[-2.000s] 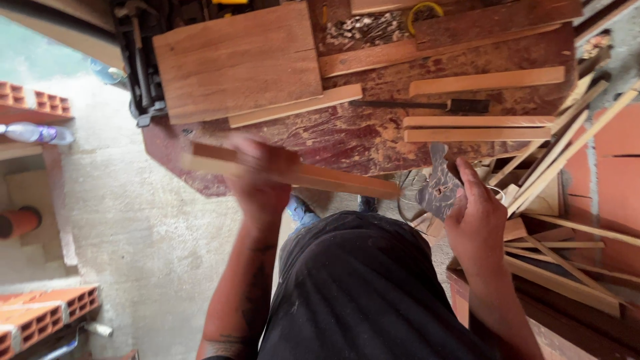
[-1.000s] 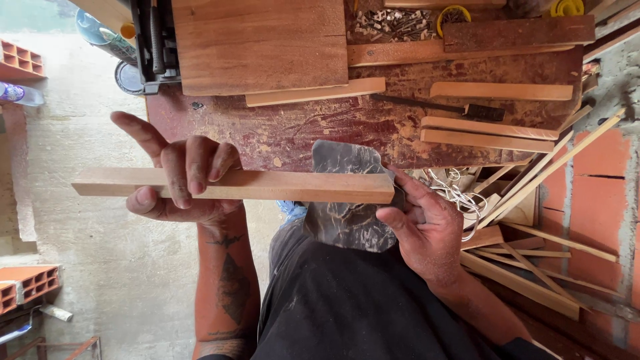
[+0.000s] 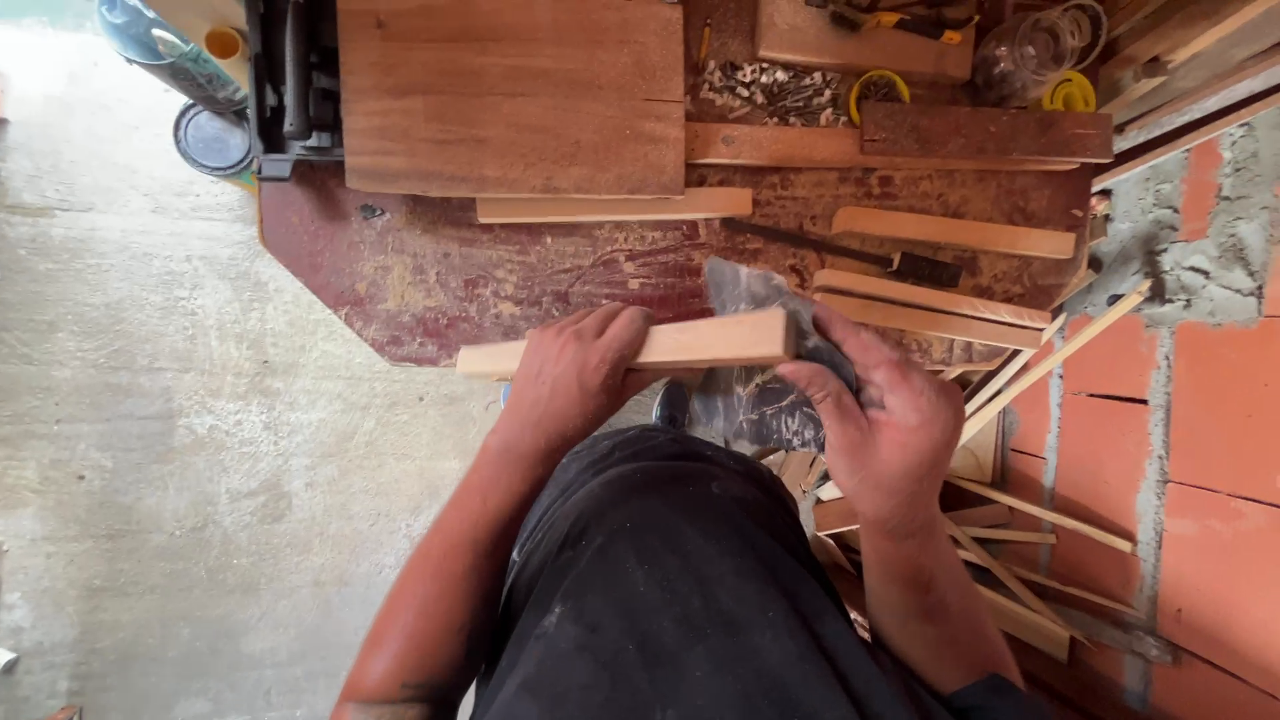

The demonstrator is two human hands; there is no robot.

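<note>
My left hand (image 3: 580,370) is closed around a short pale wooden bar (image 3: 710,340), which lies almost level above the front edge of the worn red table (image 3: 440,290). In my right hand (image 3: 880,410) is a worn grey sheet (image 3: 765,405), perhaps sandpaper, folded against the bar's right end. The sheet's lower part hangs below the bar. Past my hands, similar wooden bars (image 3: 955,232) lie on the table's right part, near a dark file-like tool (image 3: 925,268). Another bar (image 3: 620,205) rests along the edge of a wide wooden board (image 3: 510,100).
Screws and small fittings (image 3: 775,92) lie in a pile at the back beside a yellow-rimmed container (image 3: 880,92). Thin wood strips (image 3: 1060,355) and offcuts lean and lie at the right, by an orange block wall (image 3: 1220,400). A lidded can (image 3: 213,137) stands left of the table.
My left hand has gone from an underhand hold with raised fingers to an overhand grip on the bar. The grey sheet, flat behind the bar a second ago, is now folded at its right end.
</note>
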